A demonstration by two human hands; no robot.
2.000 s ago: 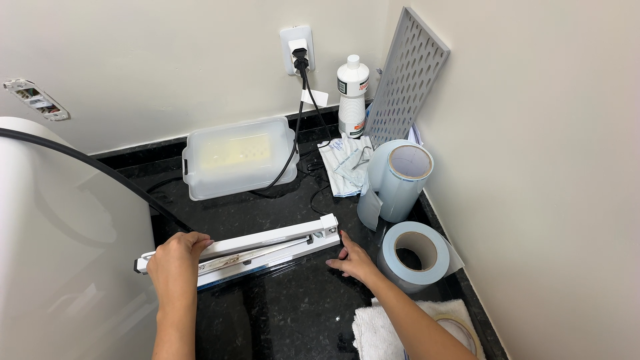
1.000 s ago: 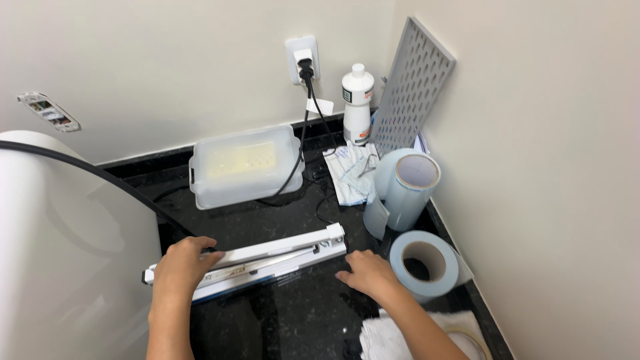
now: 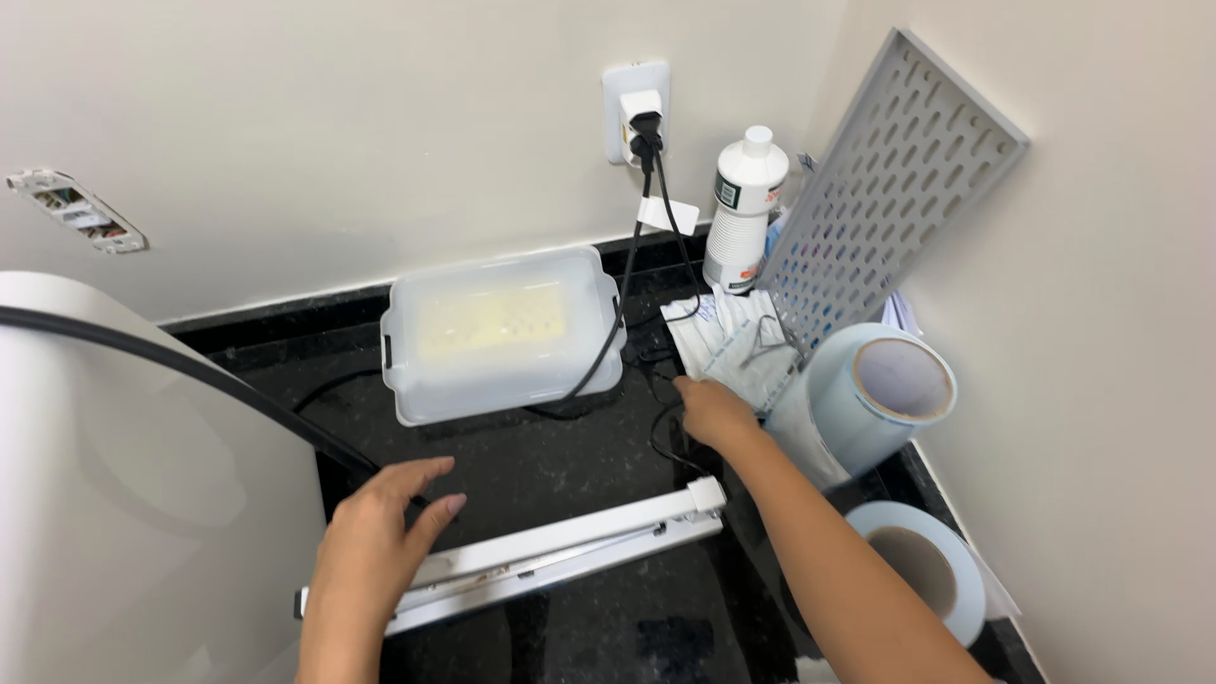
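Observation:
A long white impulse sealer [image 3: 570, 551] lies at a slant on the black stone counter [image 3: 560, 465]. Over its left part, my left hand [image 3: 380, 537] is raised with thumb and fingers apart, holding nothing. My right hand [image 3: 717, 413] has its fingers bent beside a thin black cable [image 3: 660, 446] and the sterilization pouches [image 3: 750, 356] on papers; whether it grips anything is hidden. Right of that hand stands a roll of pouch film [image 3: 855, 408], with a second roll [image 3: 964, 579] lying nearer me.
A translucent plastic tub [image 3: 503, 332] stands by the back wall. Black cords run up to the wall outlet [image 3: 636, 114]. A white bottle [image 3: 746, 214] and a grey perforated tray [image 3: 893, 180] stand in the corner. A white rounded appliance [image 3: 123, 494] and a thick black hose [image 3: 190, 366] are at left.
My right hand has moved from the right end of the sealer back toward the pouches and thin cable. My left hand, earlier on the sealer's left part, is now raised with fingers apart.

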